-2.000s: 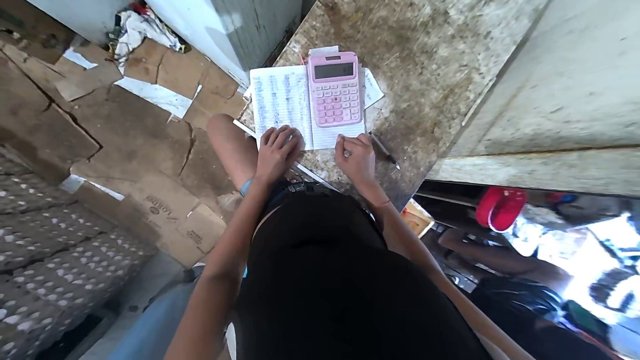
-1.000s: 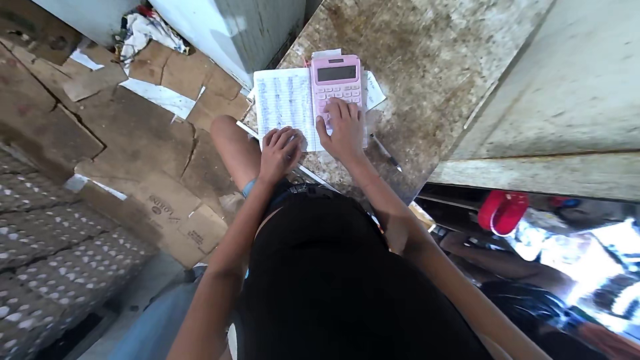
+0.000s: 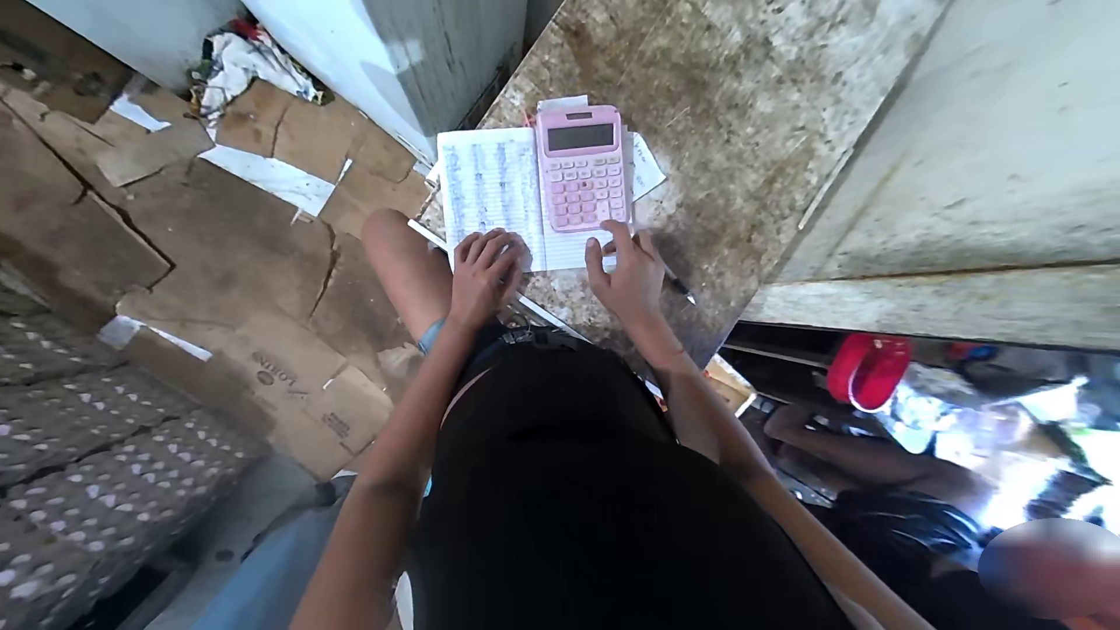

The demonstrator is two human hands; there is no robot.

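A pink calculator (image 3: 584, 171) lies on the right-hand page of an open notebook (image 3: 490, 184), whose left page is filled with handwriting. My left hand (image 3: 486, 271) rests with curled fingers on the lower edge of that left page and holds nothing that I can see. My right hand (image 3: 632, 271) is at the notebook's lower right corner, fingers apart and empty, with the index fingertip by the calculator's bottom keys. A pen (image 3: 679, 285) lies on the stained table just right of this hand. Loose paper (image 3: 646, 166) sticks out from under the notebook's right side.
The worn tabletop (image 3: 744, 114) meets a pale wooden panel (image 3: 980, 175) at right. Flattened cardboard (image 3: 254, 262) covers the floor at left, with a crumpled cloth (image 3: 249, 66) on it. Another person's bare leg (image 3: 884, 459) and a red object (image 3: 868, 369) are at lower right.
My right hand went from the notebook's lower edge up onto the calculator keys, then back down to just below them. My left hand has stayed at the left page's lower edge.
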